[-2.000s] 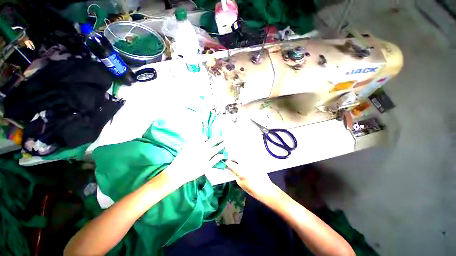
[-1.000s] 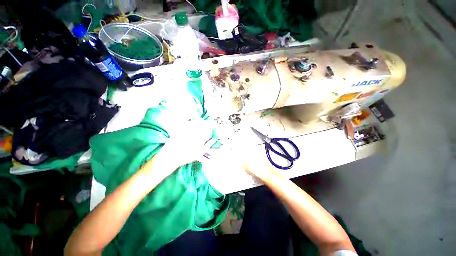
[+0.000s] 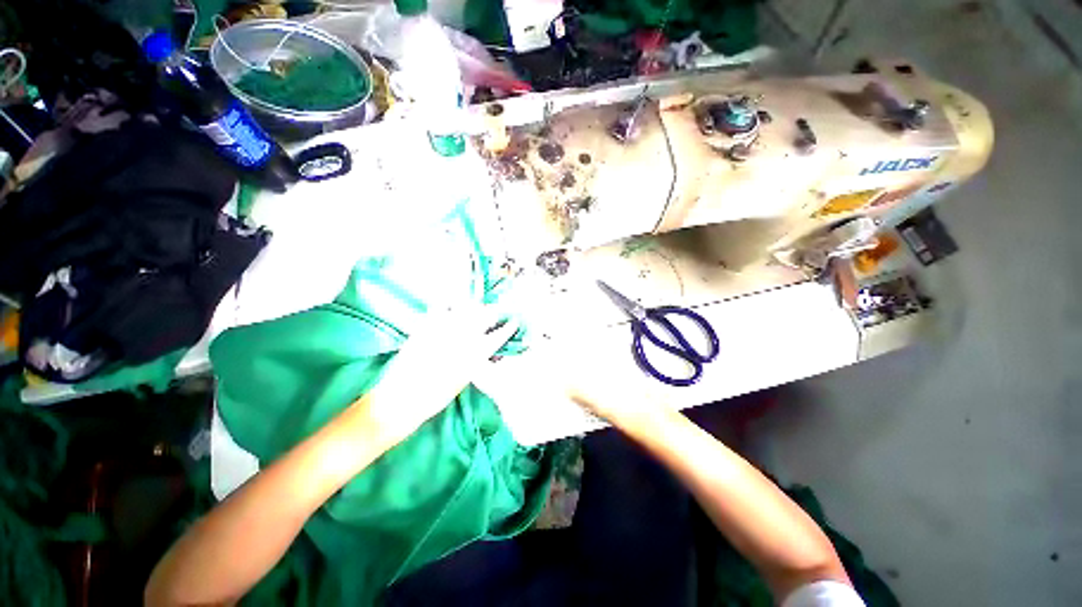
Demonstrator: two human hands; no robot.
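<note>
The green garment [image 3: 403, 504] lies on the white table left of the needle area and hangs over the front edge towards the lap. My left hand [image 3: 445, 356] lies on the cloth, fingers pointing at the needle area of the cream sewing machine [image 3: 759, 160]. My right hand [image 3: 552, 385] is close to my left hand at the cloth's right edge. Both hands are washed out by glare, so their fingertips and any grip are hard to see. Dark-handled scissors [image 3: 674, 344] lie on the table right of the hands.
A black garment [image 3: 119, 243] lies at the left. Behind are a blue-capped bottle [image 3: 226, 119], a black ring [image 3: 322, 163], a basin with green contents [image 3: 291, 74] and a clear bottle [image 3: 430, 77]. The table's front edge runs below the scissors. Grey floor [image 3: 997, 451] shows at the right.
Since the earliest frame, my right hand has shifted slightly back towards the needle area and its fingers have become washed out. My left hand stays on the cloth. The view has shifted a little.
</note>
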